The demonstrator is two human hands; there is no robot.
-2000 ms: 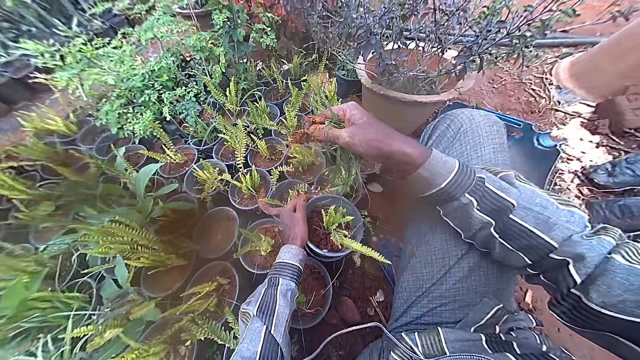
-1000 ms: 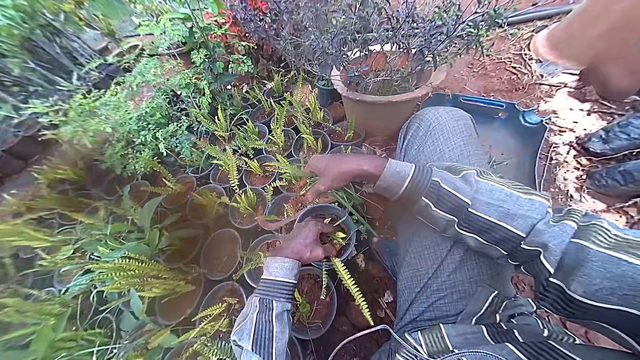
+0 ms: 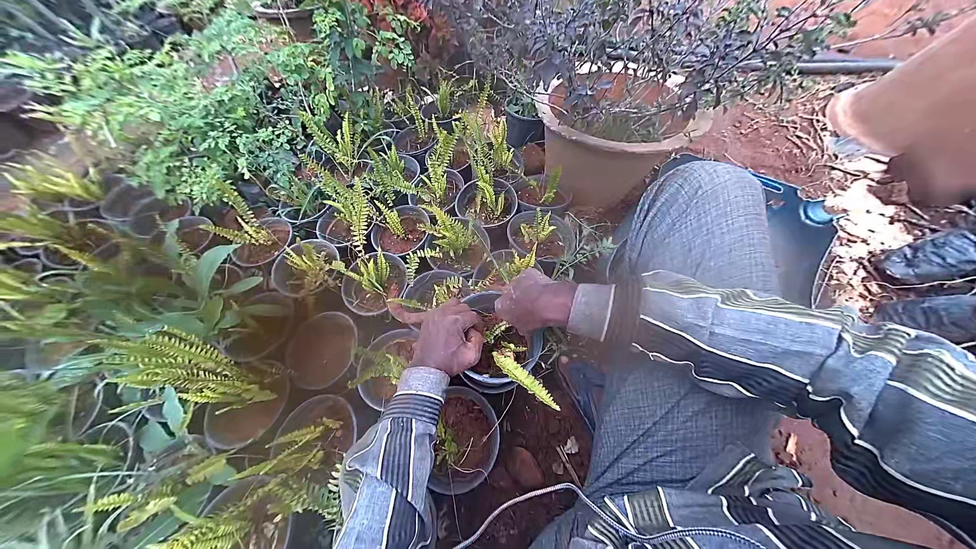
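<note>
Both hands are over one plastic pot [image 3: 536, 349] of reddish soil, which holds a fern [image 3: 526, 379] whose yellow-green frond leans over the near rim. My left hand [image 3: 448, 338] is at the pot's left side with its index finger stretched out to the left; whether its other fingers hold anything is hidden. At the upper rim, my right hand [image 3: 534, 300] has its fingers curled down, and what lies under them cannot be seen. Just below stands another pot of soil [image 3: 467, 435] with a small sprig.
Several small potted ferns [image 3: 400, 231] crowd ahead and to the left. A large clay-coloured planter [image 3: 602, 164] with a dark-leaved shrub stands ahead. At the right are a blue plastic container [image 3: 797, 236] and black footwear [image 3: 930, 255]. A cord [image 3: 564, 488] crosses near my legs.
Two seconds ago my right hand was raised ahead of the pot, holding a clump of soil and greenery; now it is down at the rim. My left hand has moved from beside the pot onto it.
</note>
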